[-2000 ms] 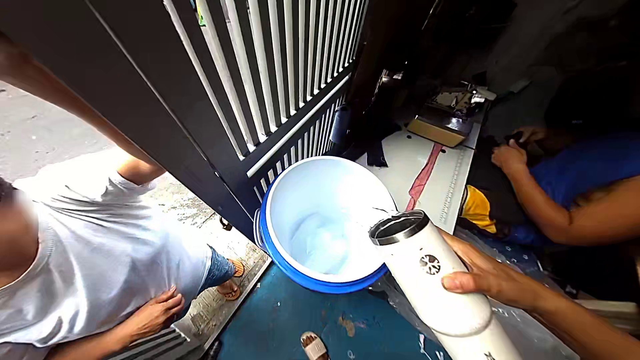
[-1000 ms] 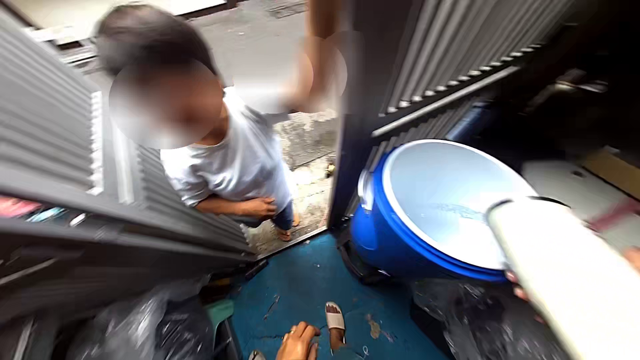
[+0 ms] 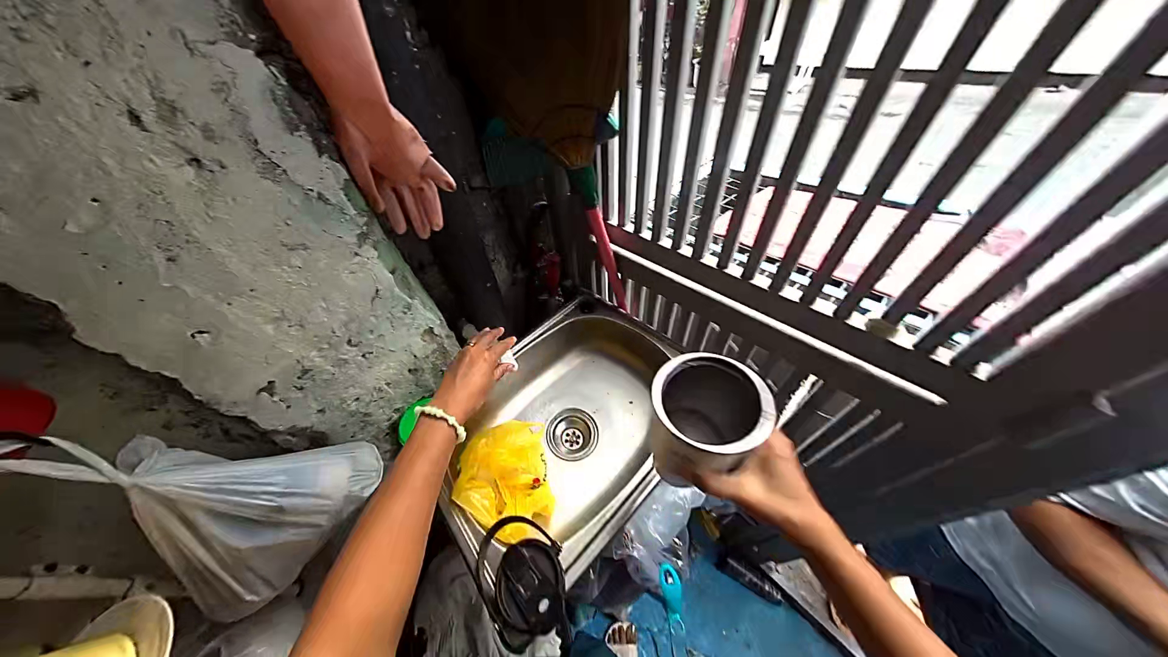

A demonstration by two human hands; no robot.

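Observation:
My right hand (image 3: 753, 479) grips a tumbler (image 3: 712, 411) with a metal rim, its open mouth tilted up toward me, beside the right edge of a stainless steel sink (image 3: 630, 383). My left hand (image 3: 476, 370), with a pale beaded bracelet on the wrist, is over the sink's left edge; a small white thing shows at its fingertips, and whether it is gripped cannot be told. A yellow plastic bag (image 3: 506, 479) lies in the sink, left of the drain (image 3: 572, 434). A black lid with a loop handle (image 3: 529, 584) is at the sink's near corner.
Another person's hand (image 3: 392, 169) reaches down beside the rough concrete wall (image 3: 182, 210). A slatted metal gate (image 3: 821, 338) stands behind and right of the sink. A tied white plastic bag (image 3: 246, 511) is at left. Another person's arm (image 3: 1095, 566) shows at lower right.
The view has swung from the blue drum to the sink. The tumbler, earlier held over and beside the drum, is now beside the sink. My left hand has come up to the sink's edge.

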